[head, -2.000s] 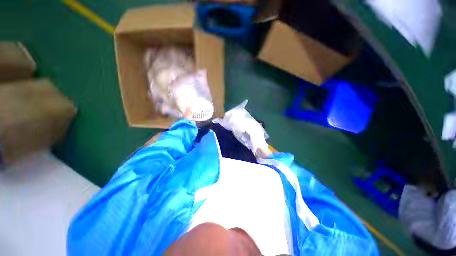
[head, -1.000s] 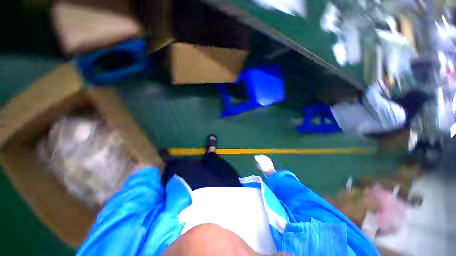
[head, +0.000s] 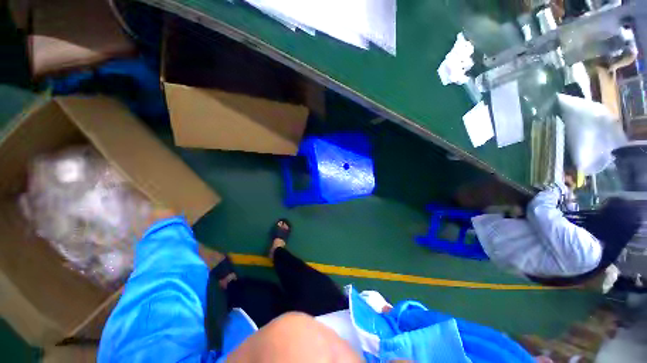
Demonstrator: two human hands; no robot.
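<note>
My left hand, bare, small and blurred, is at the inner side of the open cardboard carton, at the end of the blue sleeve. Its fingers are mostly hidden. Bagged fans lie piled in the carton, under shiny clear wrap. My right hand is in a white work glove, low beside my body and partly hidden by the sleeve. Its fingers cannot be made out, and no held thing shows in either hand.
The green workbench crosses the upper right with white sheets and a crumpled white glove. Blue stools and another carton stand by its edge. A person in pale sleeves works at the right.
The view has turned toward the bench. Two seconds ago my left hand held a bagged fan over the carton and my right held a crumpled white bag; neither shows in hand now.
</note>
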